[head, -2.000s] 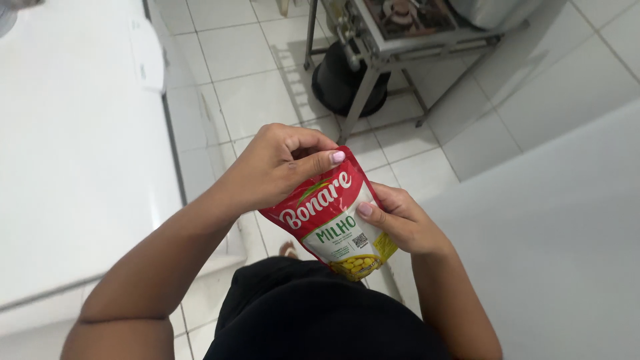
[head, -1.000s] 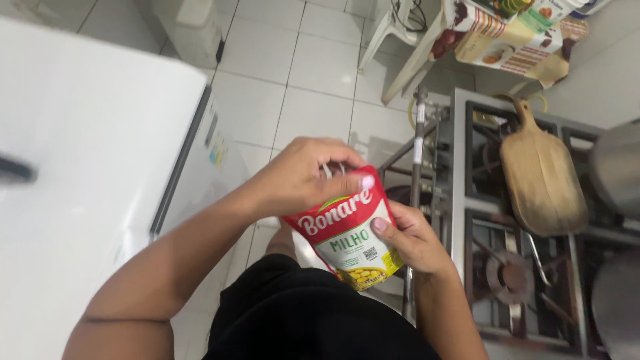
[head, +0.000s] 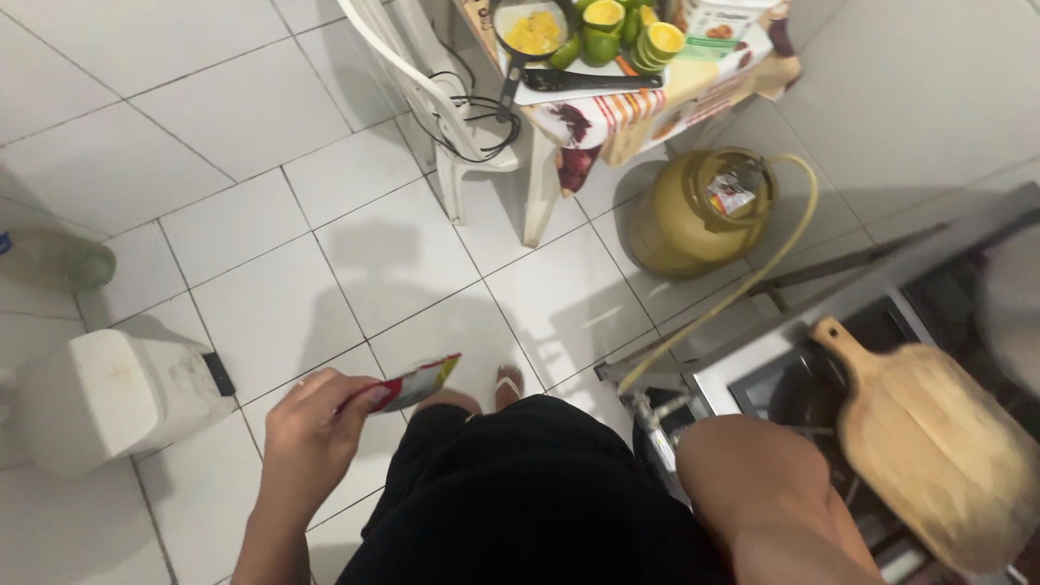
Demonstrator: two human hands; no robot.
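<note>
My left hand [head: 325, 414] pinches one end of a red, white and yellow corn pouch [head: 418, 385] between thumb and fingers. The pouch is seen nearly edge-on, held out over the floor. My right arm is bent at the lower right, beside the stove. Its hand is out of sight, so what it holds or touches cannot be seen.
A wooden cutting board [head: 934, 447] lies on the stove at right. A yellow hose runs from the stove to a gas cylinder [head: 691, 219]. Ahead, a table with a patterned cloth [head: 634, 118] bears cut citrus and a small pan. A white bin [head: 122, 398] stands left; a plastic chair [head: 447, 122] is ahead.
My right hand has let go of the pouch and left the view. My left hand has kept it and moved left, turning it nearly edge-on. The view has swung to the table and gas cylinder.
</note>
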